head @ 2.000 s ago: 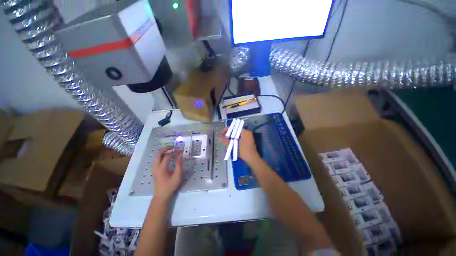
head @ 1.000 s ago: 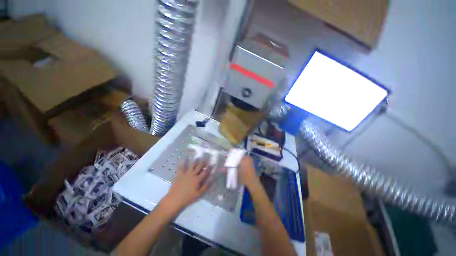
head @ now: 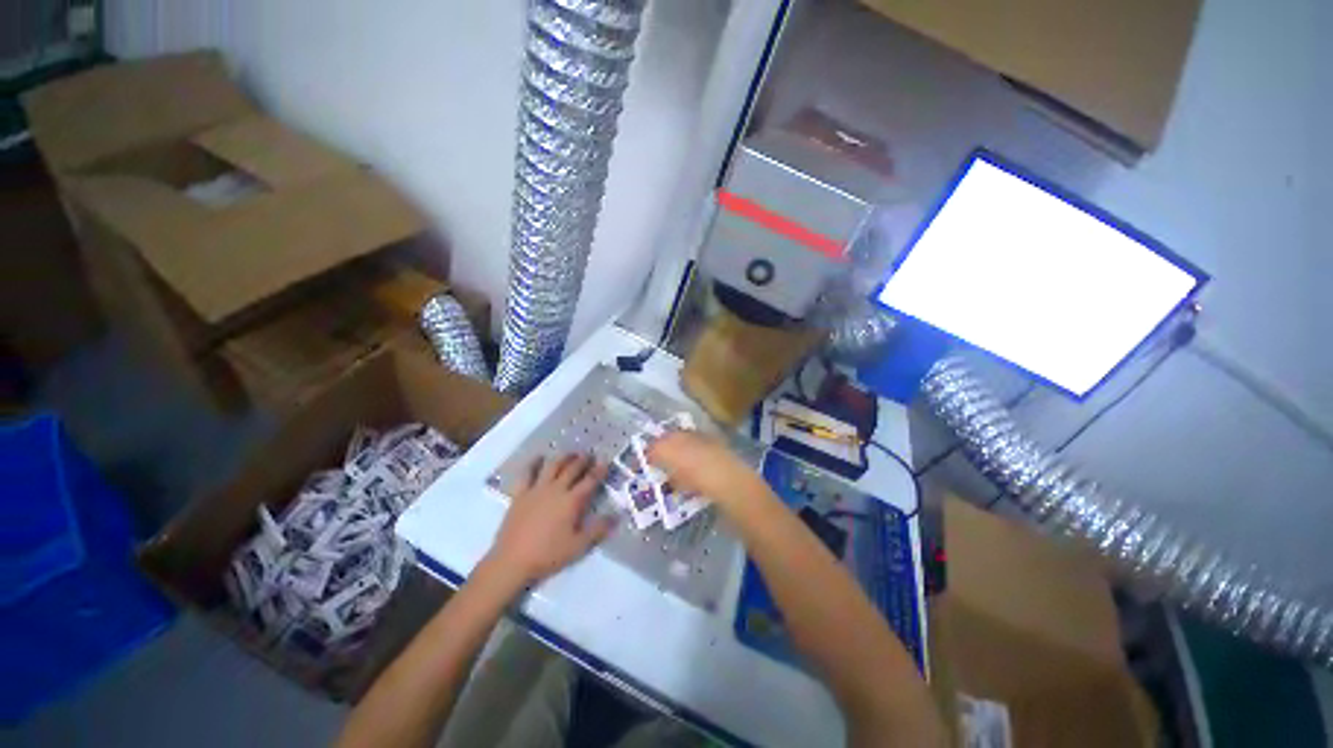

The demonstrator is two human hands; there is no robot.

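Note:
Several white plastic frames (head: 639,494) lie overlapping, windows facing up, between my hands over the grey perforated work plate (head: 580,421). My right hand (head: 700,465) holds them at their upper right, its fingers partly covering them. My left hand (head: 553,514) is at their left, palm down over the plate with fingers spread and nothing visible in it. Whether the frames touch the plate is too blurred to tell. The grey marking head (head: 782,227) with a red stripe is above and behind the plate.
An open carton (head: 483,406) with a jumbled pile of white frames (head: 344,541) is left of the table. A brown cardboard piece (head: 735,368) stands behind the plate. A blue mat (head: 877,563) and another carton (head: 1023,585) are at the right. A blue crate (head: 66,555) is far left.
The view has swung left, showing the jumbled carton. The frames in my right hand were an edge-on stack and now lie spread, faces up, near my left hand. The two frames on the plate are no longer distinguishable.

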